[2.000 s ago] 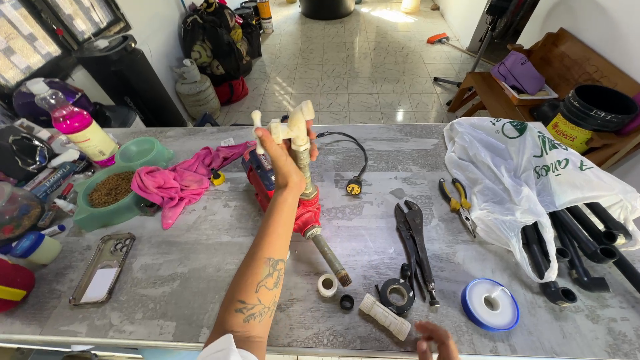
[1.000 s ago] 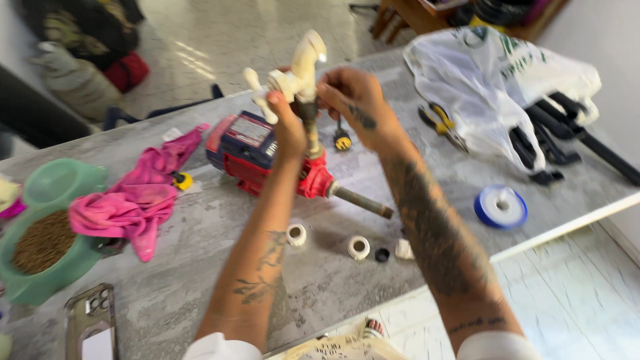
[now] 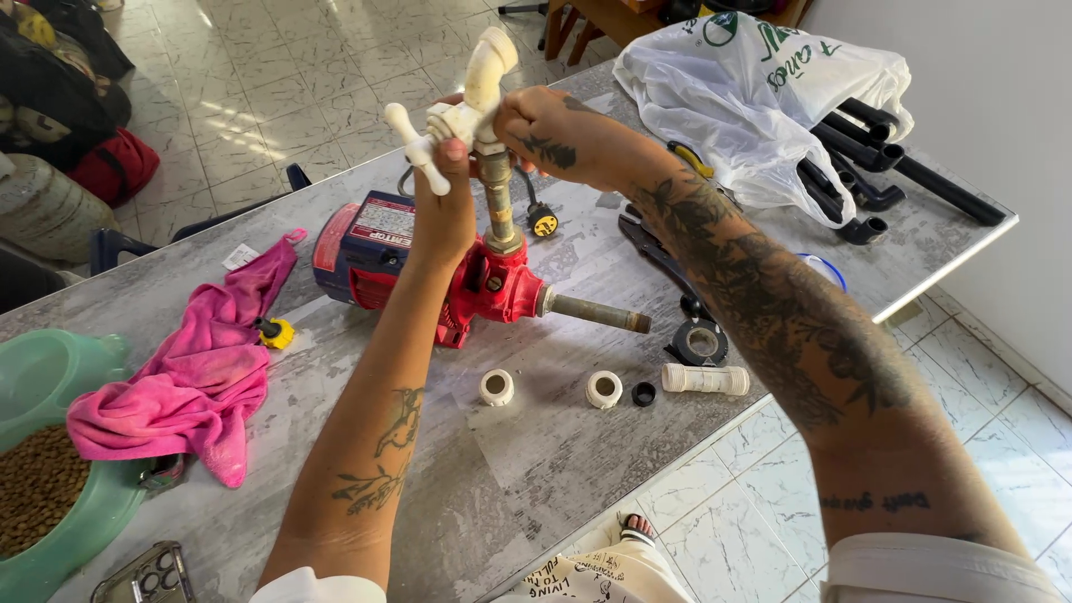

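A red and blue electric water pump (image 3: 494, 289) lies on the grey table, with one threaded metal pipe (image 3: 599, 311) pointing right and another metal pipe (image 3: 500, 201) standing upright. On the upright pipe's top sits a white plastic valve (image 3: 456, 124) with a T-shaped handle and an elbow. My left hand (image 3: 452, 193) is closed around the valve body, thumb in front. My right hand (image 3: 557, 134) presses its curled fingers against the joint below the elbow, from the right. White plastic nuts (image 3: 496, 388), a black ring (image 3: 643, 394) and a white threaded coupling (image 3: 705, 379) lie in front of the pump.
Locking pliers (image 3: 657, 251) and a black tape roll (image 3: 700, 342) lie partly behind my right forearm. A white plastic bag (image 3: 754, 109) with black pipes (image 3: 946, 188) is at right. On the left are a pink cloth (image 3: 209, 352), a green pet bowl (image 3: 109, 502) and a phone (image 3: 146, 576).
My right hand has come up from the table's front edge to the joint under the elbow. My left hand stays at the valve. The view has shifted and turned.
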